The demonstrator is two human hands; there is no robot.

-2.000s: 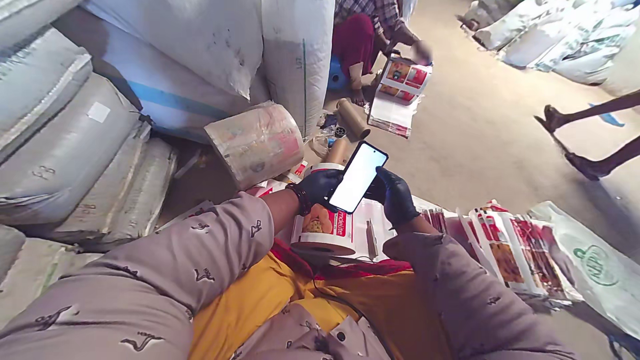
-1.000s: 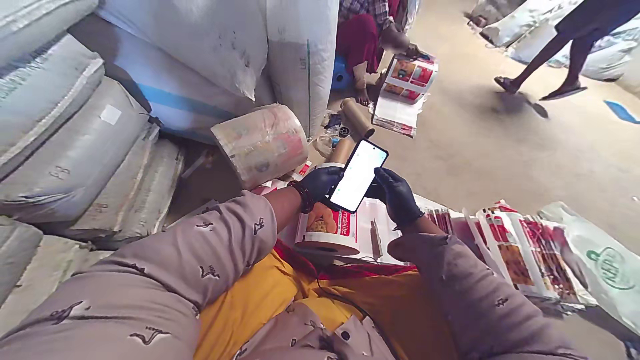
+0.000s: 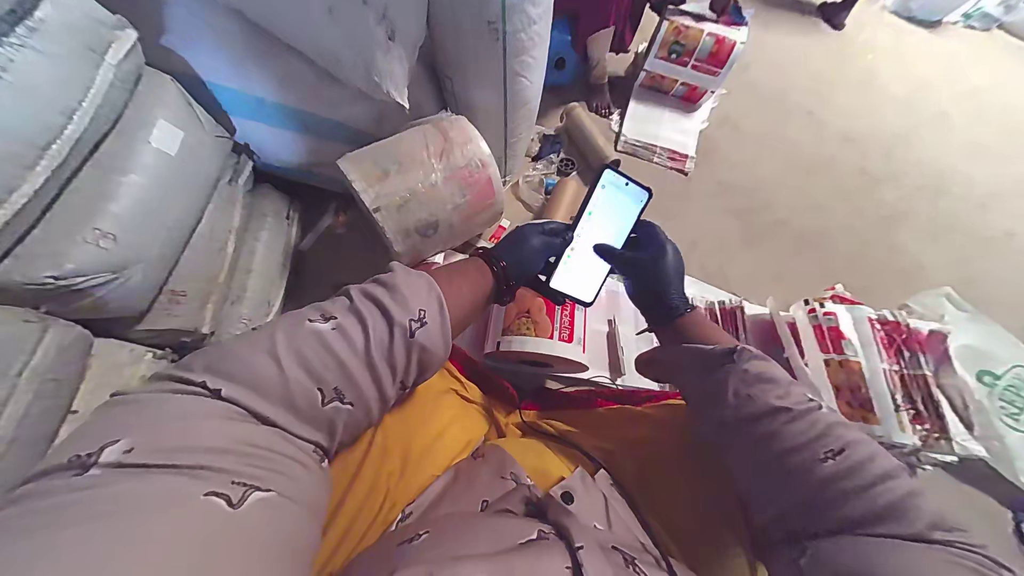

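Observation:
My left hand (image 3: 532,256), in a black glove, holds a smartphone (image 3: 600,236) with a lit screen by its left side. My right hand (image 3: 650,272), gloved in black too, is at the phone's lower right, its thumb over the screen; whether its fingers also support the phone is hidden. Below the phone, a roll of printed plastic film (image 3: 540,332) lies in front of my lap. A thin flat strip (image 3: 614,348) rests to the right of that roll.
A larger wrapped roll (image 3: 432,188) sits at the left, beside stacked white sacks (image 3: 96,192). Cardboard tubes (image 3: 586,132) lie ahead. Printed packets (image 3: 864,368) are stacked at right, near a plastic bag (image 3: 984,368). Another person sits ahead by printed sheets (image 3: 672,96).
The walking person at the upper right has moved mostly out of view, leaving a foot at the top edge. My right thumb has come over the phone's screen.

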